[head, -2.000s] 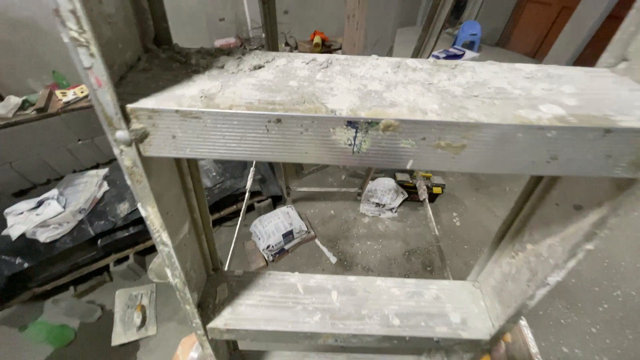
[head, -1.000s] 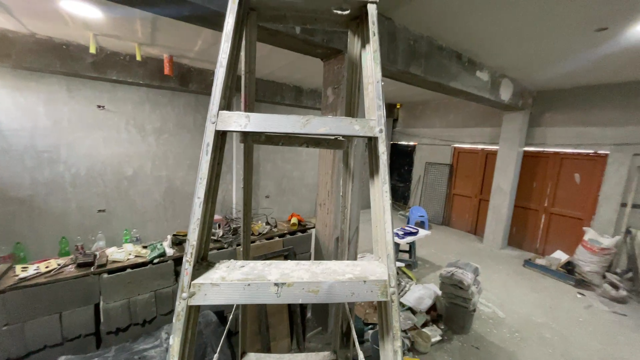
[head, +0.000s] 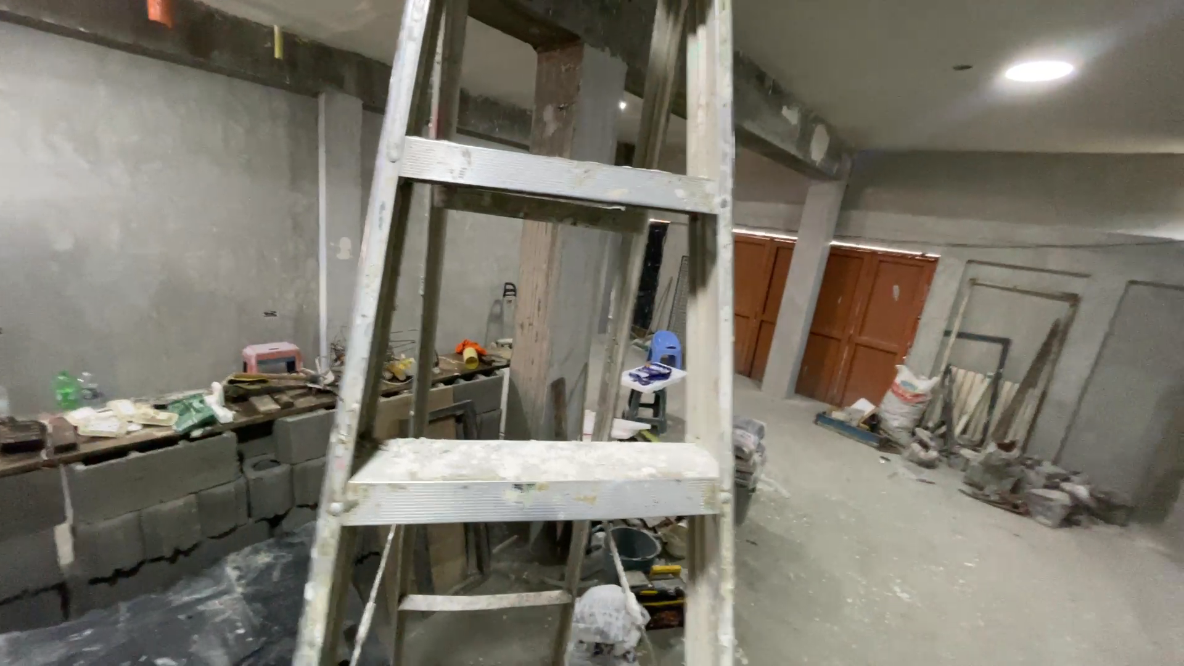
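Observation:
Neither my left hand nor my right hand shows in the head view. An aluminium stepladder (head: pixel 532 499) stands upright in front of me, its wide step coated with pale, dried plaster or cement. A narrower rung (head: pixel 555 176) crosses above that step, and both side rails are spattered. Through the ladder's frame a concrete column (head: pixel 573 305) shows behind it. Low down behind the ladder are a dark bucket (head: pixel 635 548) and a crumpled whitish bag (head: pixel 606 615).
At left, a low wall of concrete blocks (head: pixel 157 472) carries boards with tools, bottles and a pink crate (head: pixel 271 358). Black plastic sheeting (head: pixel 222 601) lies below. A blue stool (head: pixel 664 349), brown doors (head: pixel 868 319), a filled sack (head: pixel 906 407) and rubble (head: pixel 1050 507) are farther right.
The view has risen from the ladder's lower steps and swung right. No hand is plainly seen moving.

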